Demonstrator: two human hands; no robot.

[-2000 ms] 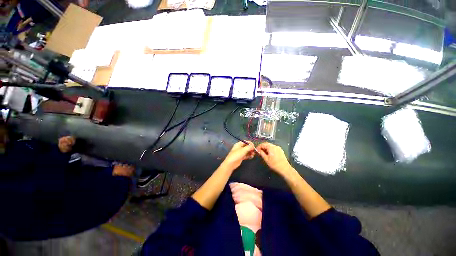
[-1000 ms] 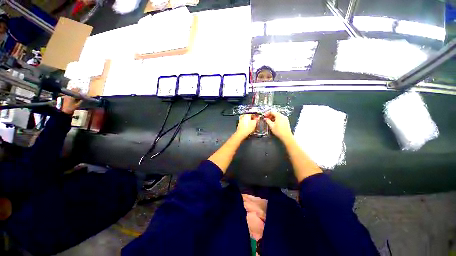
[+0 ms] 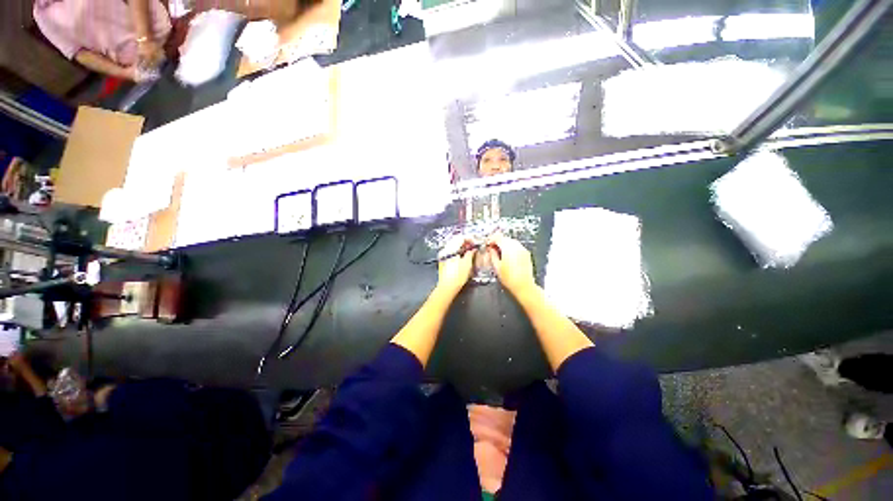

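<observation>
Three square LED floodlights with black frames and pale faces lie side by side at the white sheet's edge. Their black cables trail toward me across the dark green bench. Another black cable curves into my left hand, which pinches it over a small clear fixture. My right hand is beside it, fingertips bent together at the fixture; what they hold is too small to tell. The wire ends are hidden by my fingers. Glittering clear pieces lie around the fixture.
A whitish bag stack lies right of my hands, with another pile farther right. A metal rail and reflective panel stand behind. At left are a press with a red-brown base and a person's dark sleeve. Another person's hands show at top left.
The view has shifted. My hands went from the bench's near side to the fixture and remain there. Four lamps showed distinctly before; three do now. The neighbour's hand has left the press.
</observation>
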